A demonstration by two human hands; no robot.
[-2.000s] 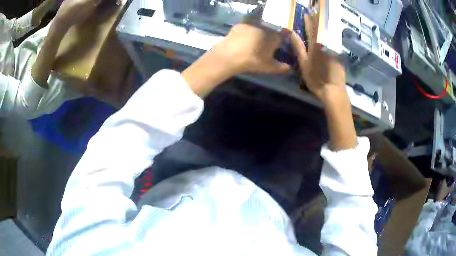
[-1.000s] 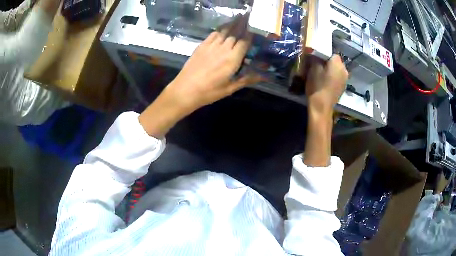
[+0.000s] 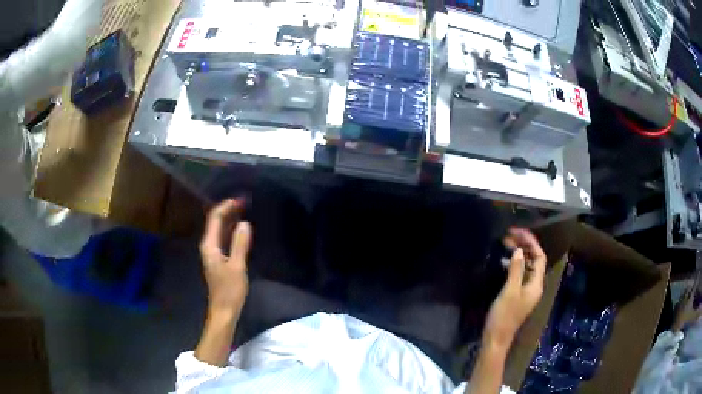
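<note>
Navy film-wrapped boxes (image 3: 386, 94) lie in a row in the central feed channel (image 3: 379, 164), with glare on their clear film. Sealing units stand on both sides, one at the left (image 3: 250, 46) and one at the right (image 3: 512, 88). My left hand (image 3: 225, 258) is empty, fingers apart and curled, below the machine's front edge at left. My right hand (image 3: 521, 281) is also empty, fingers curled and apart, beside the supply carton. Both hands are away from the boxes.
The open supply carton (image 3: 654, 308) at lower right holds shiny navy packs (image 3: 573, 342). A brown carton (image 3: 81, 165) at left has a navy box (image 3: 104, 73) on it. A person's white sleeve (image 3: 54, 46) is beside it. A blue stool (image 3: 100, 269) stands below.
Both hands have left the feed channel and moved down and apart, letting go. The boxes in the channel are now uncovered. The view has shifted, showing more of the machine.
</note>
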